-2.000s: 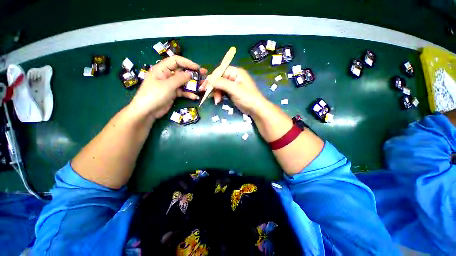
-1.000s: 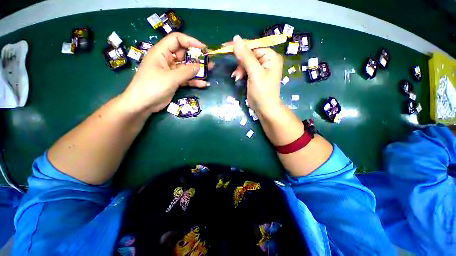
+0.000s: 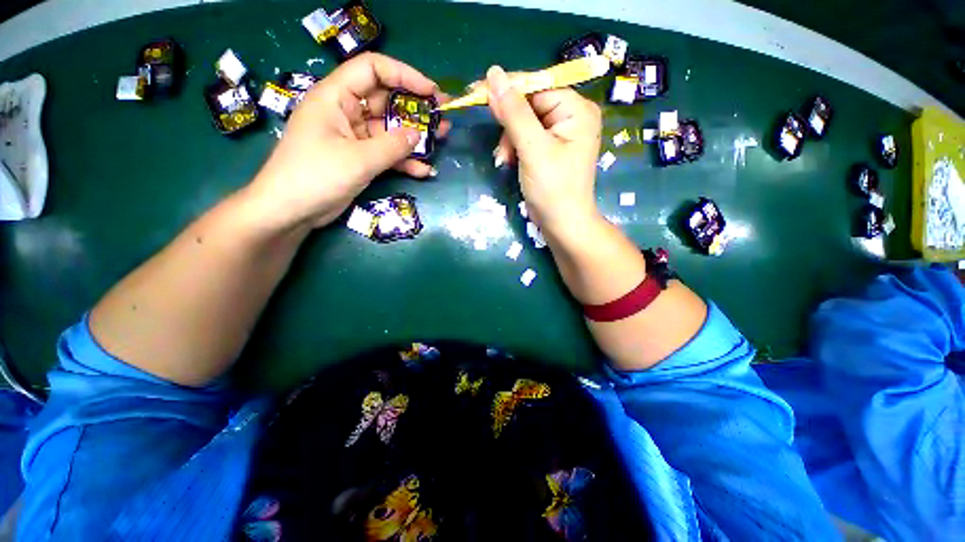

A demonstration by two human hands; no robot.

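Note:
My left hand (image 3: 337,143) holds a dark electronic unit (image 3: 413,114) between thumb and fingers. Its open side faces up and shows gold and yellow patches, with a white part near my thumb. My right hand (image 3: 552,143) grips yellow tweezers (image 3: 545,80), whose pointed end is at the unit's upper right edge. Whether the tips hold anything is too small to tell. Another unit (image 3: 394,218) with a white tab lies just below my left hand. Small white squares (image 3: 528,277) lie loose below and beside my right hand.
More units lie at the upper left (image 3: 234,105), upper right (image 3: 639,80) and right (image 3: 705,226). A yellow tray (image 3: 935,185) and a neighbour's blue sleeve (image 3: 894,371) are at the far right. A white holder (image 3: 21,148) is at the left edge. A pale rail (image 3: 741,40) bounds the table.
The tweezers have swung from upright to nearly level, pointing left at the unit. The white piece at the unit's top a second ago no longer shows there. The camera view has shifted slightly.

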